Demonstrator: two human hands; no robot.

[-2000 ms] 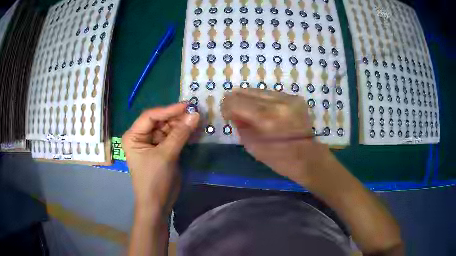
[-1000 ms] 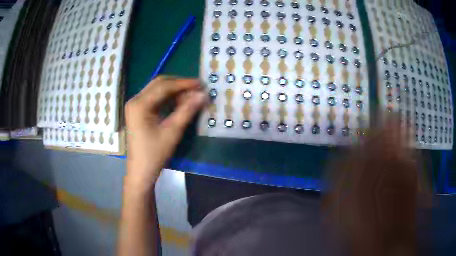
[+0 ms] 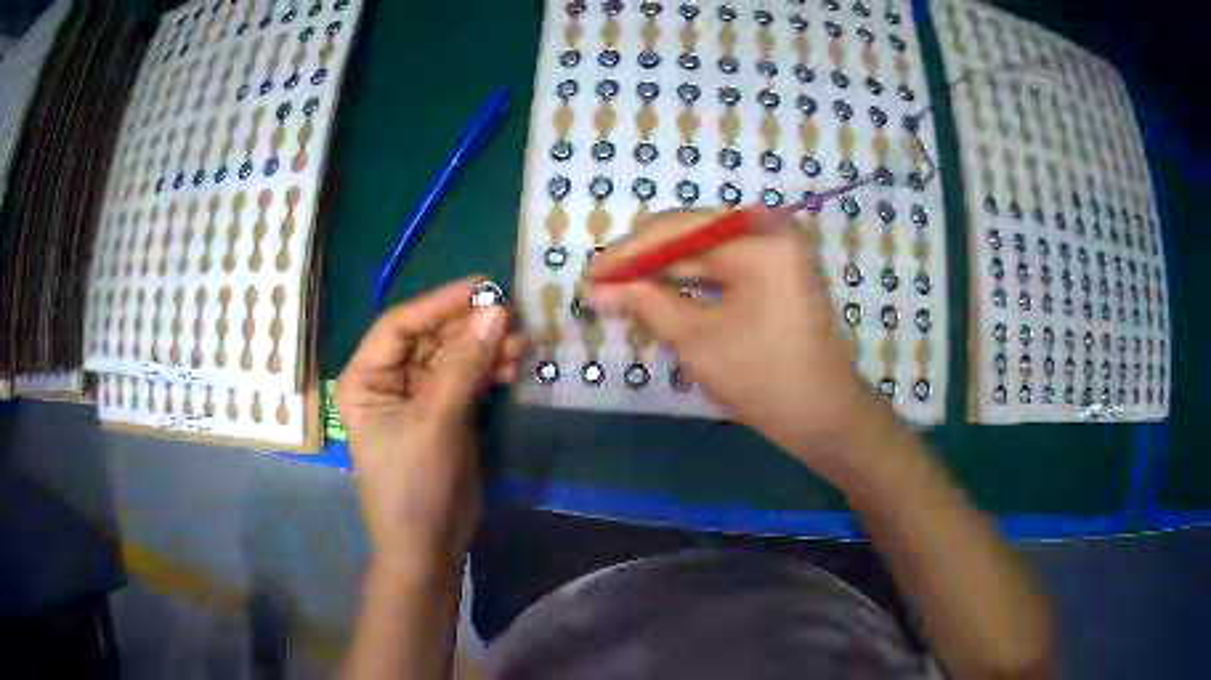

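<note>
My left hand (image 3: pixel 432 379) holds a small round disc (image 3: pixel 487 295) with a dark rim and pale centre between thumb and fingertips, left of the centre tray. My right hand (image 3: pixel 744 319) grips a red probe (image 3: pixel 684 250) over the lower part of the centre tray. The probe's front end points left, towards the disc, and does not touch it. A thin lead (image 3: pixel 850 190) runs from the probe's rear to the upper right. The white centre tray (image 3: pixel 535 326) holds rows of discs and tan pockets. My right hand hides part of its lower rows.
A blue pen (image 3: pixel 441 194) lies between the centre tray and the left tray (image 3: pixel 113 312). Dark stacked trays (image 3: pixel 47 199) stand at far left. The partly filled right tray (image 3: pixel 976 319) lies at right. A green label (image 3: pixel 333 412) and blue tape (image 3: pixel 638 515) are at the front edge.
My right hand has come back from the blurred position at lower right to the centre tray, and the red probe now shows in it. My left hand has moved down slightly, and its disc is now visible.
</note>
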